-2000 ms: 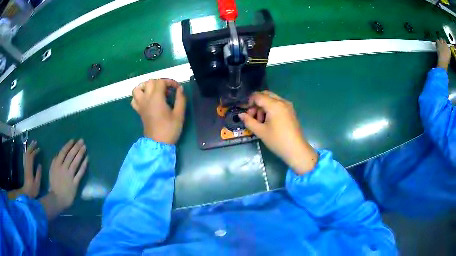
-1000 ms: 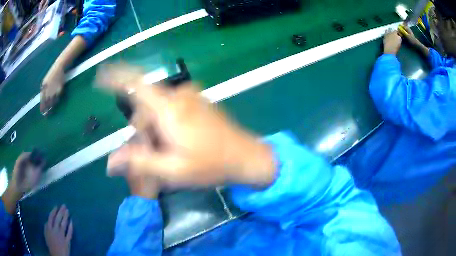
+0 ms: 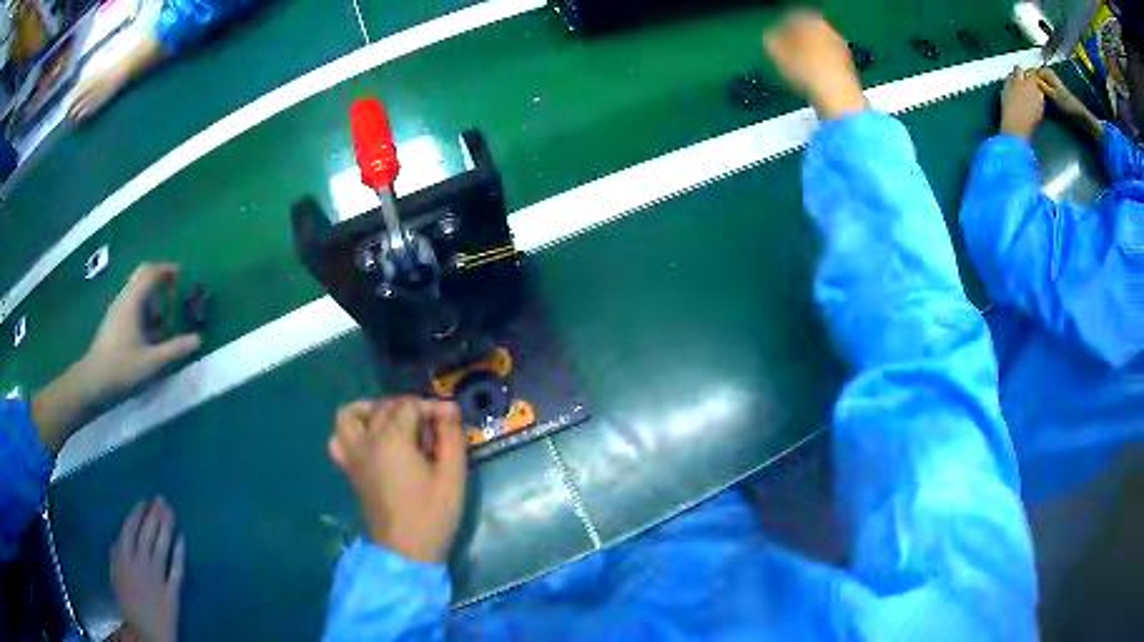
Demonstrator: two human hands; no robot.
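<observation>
The press fixture (image 3: 439, 301) stands on the green surface with its red-gripped toggle lever (image 3: 373, 142) upright. The locating nest (image 3: 484, 396) shows two orange-brown pieces around a dark round centre; I cannot tell whether a loose part sits in it. My left hand (image 3: 404, 470) is at the nest's left front edge, fingers curled together, what is between them hidden. My right hand (image 3: 815, 57) is blurred, stretched out over the belt at the upper right, beside a round black part (image 3: 750, 90). I cannot tell if it holds anything.
More round black parts (image 3: 925, 49) lie on the belt to the right. Another person's hand (image 3: 119, 332) is at dark round parts on the left belt; another hand (image 3: 148, 564) rests below. Workers' hands also show upper left and far right. A black tray (image 3: 627, 13) is at the top.
My right hand has moved from in front of the fixture to the upper right over the belt, uncovering the fixture. At left, another person's hand has moved from the belt's edge onto the belt.
</observation>
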